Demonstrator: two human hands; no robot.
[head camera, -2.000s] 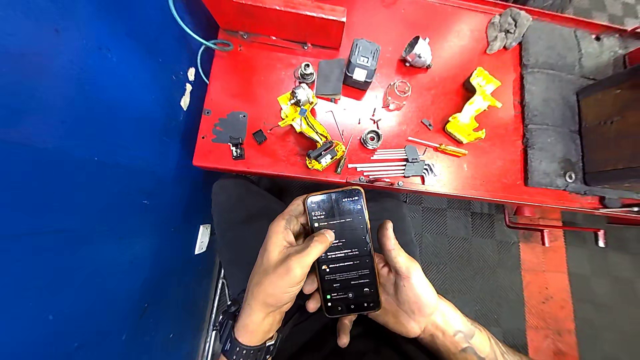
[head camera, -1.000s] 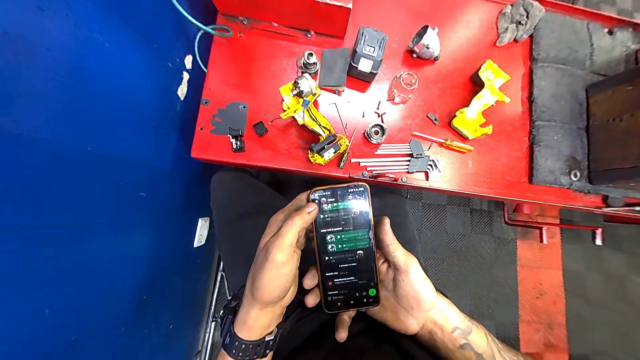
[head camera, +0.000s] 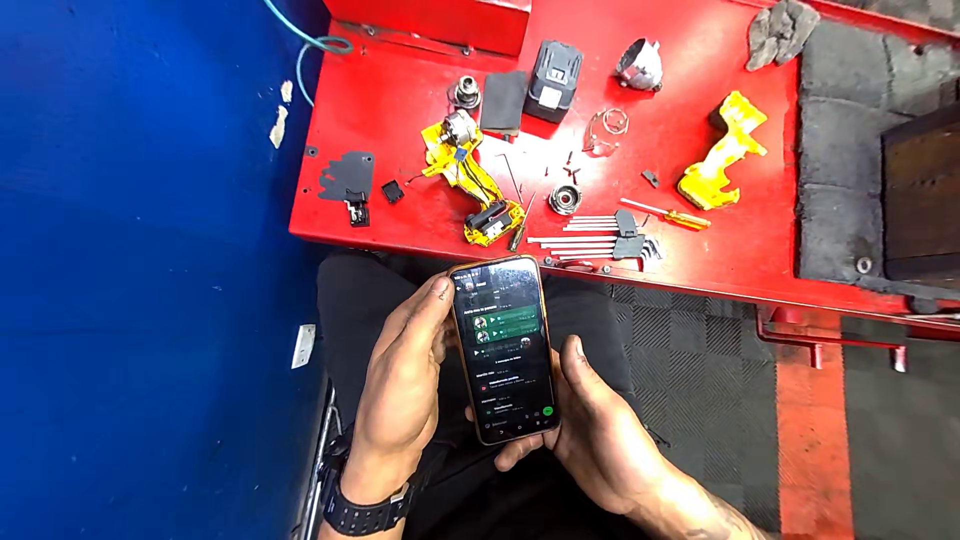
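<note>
A smartphone (head camera: 506, 352) with a lit dark screen is held upright above my lap. My left hand (head camera: 405, 375) grips its left edge, the thumb along the upper corner. My right hand (head camera: 600, 420) supports the lower right edge, its thumb raised off the screen and its fingers partly behind the phone. Beyond the phone, on the red workbench (head camera: 420, 217), lies an opened yellow power tool housing (head camera: 469, 176) with motor and wires. The other yellow housing half (head camera: 724, 154) is farther right. A black battery pack (head camera: 553, 82) stands behind them.
A hex key set (head camera: 600, 240), a yellow-handled screwdriver (head camera: 667, 214), a metal gear case (head camera: 641, 66), a ring-shaped part (head camera: 565, 199) and small screws lie on the bench. A grey cloth (head camera: 780, 34) is at the back right, beside a black padded mat (head camera: 840, 150). A blue wall (head camera: 150, 225) rises at left.
My left thumb has moved from over the screen to the phone's upper left edge. The screen has changed from one list to another view. Both hands still hold the phone.
</note>
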